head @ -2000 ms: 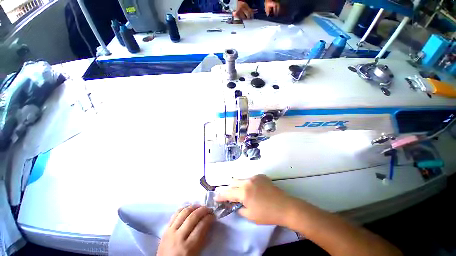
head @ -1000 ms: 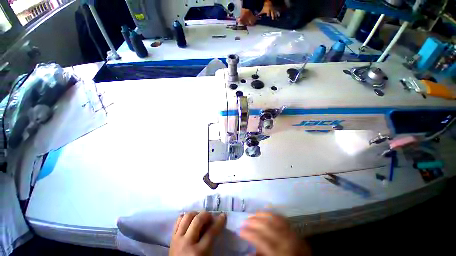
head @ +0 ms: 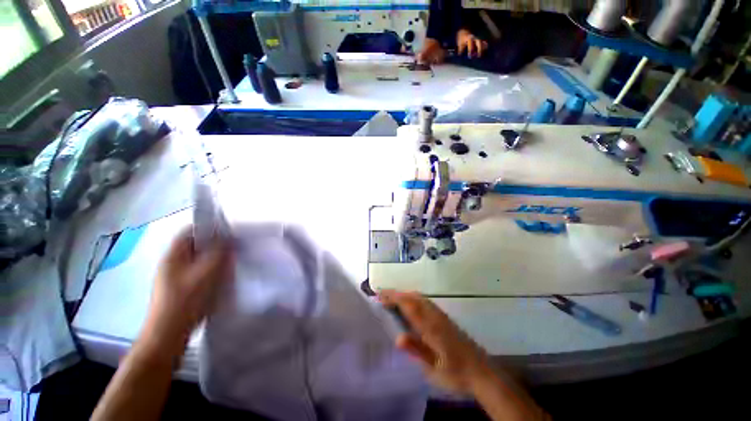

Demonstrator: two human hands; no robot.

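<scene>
The pale grey-lilac garment panel [head: 272, 329] is raised and blurred in front of the machine, with folds and a thin dark line down its middle. My left hand [head: 193, 275] is closed on its upper left part, where a narrow pale band sticks up. My right hand [head: 432, 337] is at the panel's right edge, fingers bent on the cloth; a small dark strip shows at the fingers, too blurred to name. The thread snips [head: 585, 315] lie on the table to the right. The presser foot area [head: 412, 247] has no cloth under it that I can make out.
The white JACK machine head [head: 527, 247] stands behind and right of my right hand. A clear plastic bag [head: 99, 164] with grey contents lies at left. A pink item [head: 669, 251] and an orange-yellow item [head: 720, 170] are at right. Another person's hands [head: 453, 48] work opposite.
The panel has been lifted from the table edge and spread. My left hand has moved left and up with it; my right hand has moved up. The snips, put down earlier, lie still.
</scene>
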